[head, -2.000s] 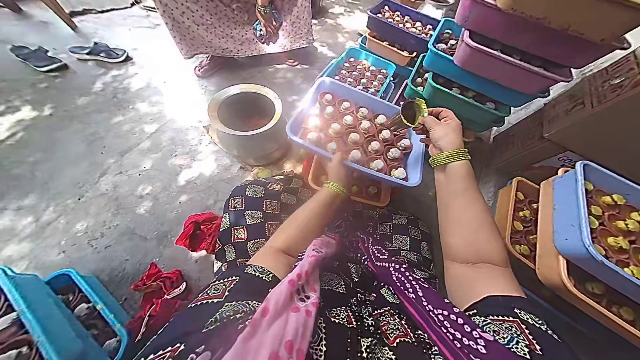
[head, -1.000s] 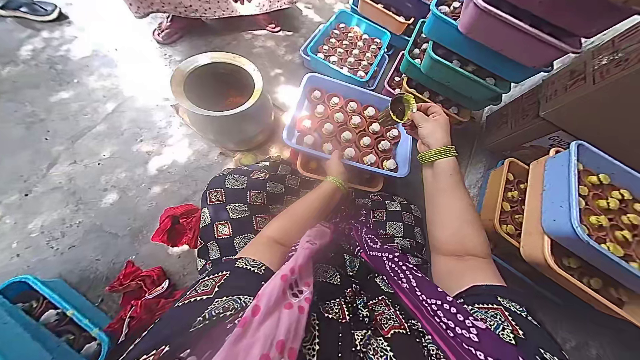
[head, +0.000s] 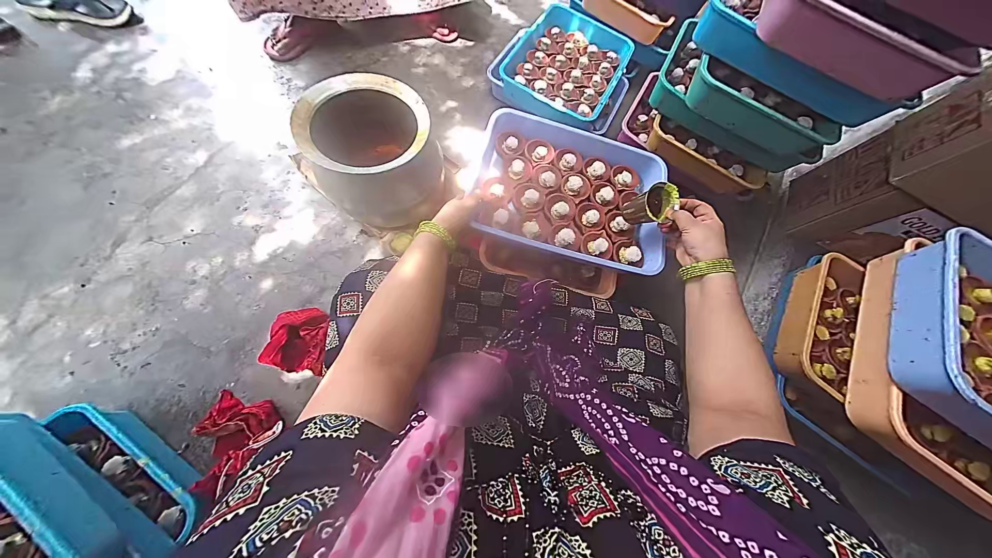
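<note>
A lavender-blue plastic tray (head: 655, 256) lies just beyond my lap, on top of an orange tray (head: 515, 263). It holds several small reddish-brown clay cups (head: 573, 184) with whitish tops. My left hand (head: 463, 213) is at the tray's left edge, by a cup at its side; glare hides whether its fingers grip the rim or that cup. My right hand (head: 697, 226) holds a dark cup-like vessel with a yellow-green rim (head: 663, 201), tilted over the tray's right side. Its inside looks dark.
A large metal pot (head: 418, 186) with reddish contents stands left of the tray. Another blue tray of cups (head: 504, 66) sits beyond. Stacked trays (head: 775, 116) and cardboard boxes (head: 845, 182) stand right, more trays (head: 914, 333) lower right and left. Red cloths (head: 294, 341) lie left. A person's feet (head: 291, 39) are ahead.
My left hand has moved left, from over the near part of the tray to its left edge. The right hand still holds the dark vessel at the tray's right side.
</note>
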